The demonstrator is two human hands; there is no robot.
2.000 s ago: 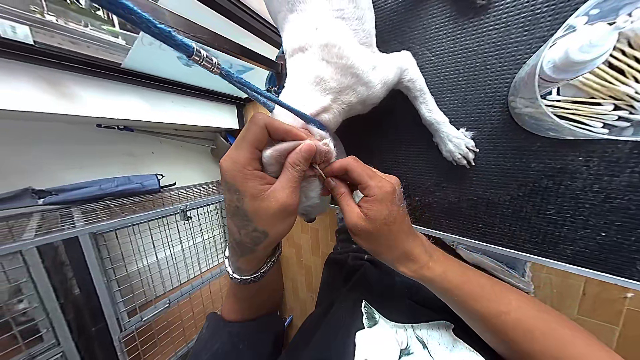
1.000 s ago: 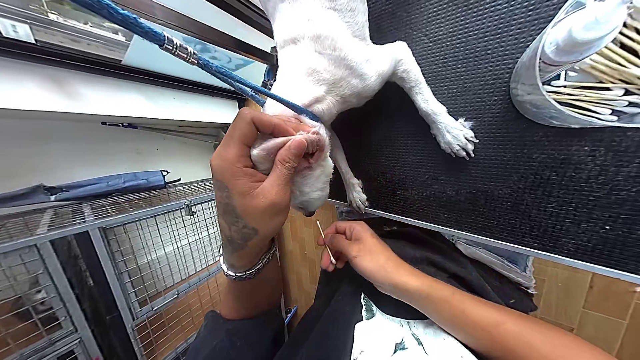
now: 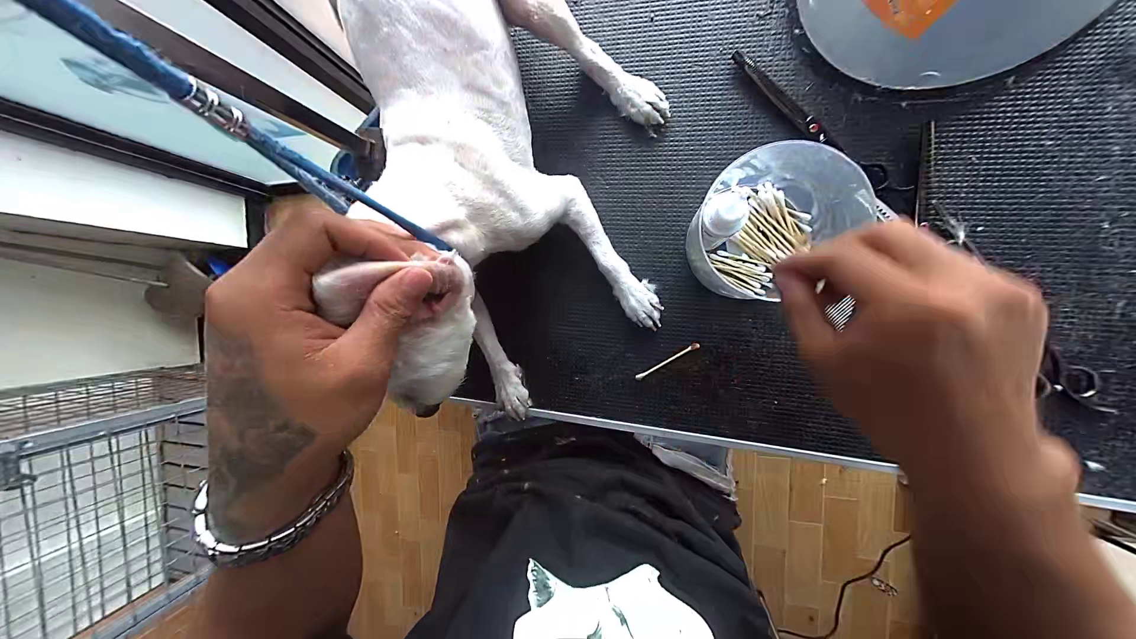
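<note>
A white short-haired dog (image 3: 453, 133) lies on a black ribbed grooming table (image 3: 586, 373), a blue grooming loop (image 3: 311, 173) at its neck. My left hand (image 3: 302, 328) pinches the dog's ear (image 3: 364, 284) between thumb and fingers, folding it back. My right hand (image 3: 923, 328), blurred, is beside a clear round tub (image 3: 825, 177) of cotton swabs (image 3: 772, 231), thumb and forefinger close together; whether a swab is between them I cannot tell. A white bottle (image 3: 724, 216) stands in the tub. One cotton swab (image 3: 667, 362) with a brownish tip lies on the table near the front edge.
Black thinning shears (image 3: 790, 102) and a metal comb (image 3: 926, 169) lie behind the tub. Other scissors (image 3: 1078, 383) are at the right. A round grey object with an orange mark (image 3: 941, 44) is at the back. A wire cage (image 3: 89, 497) stands at lower left.
My right hand has moved away from the dog's head to the swab tub. The swab it held one second ago is no longer seen there, and a used swab lies on the table. The view has shifted right.
</note>
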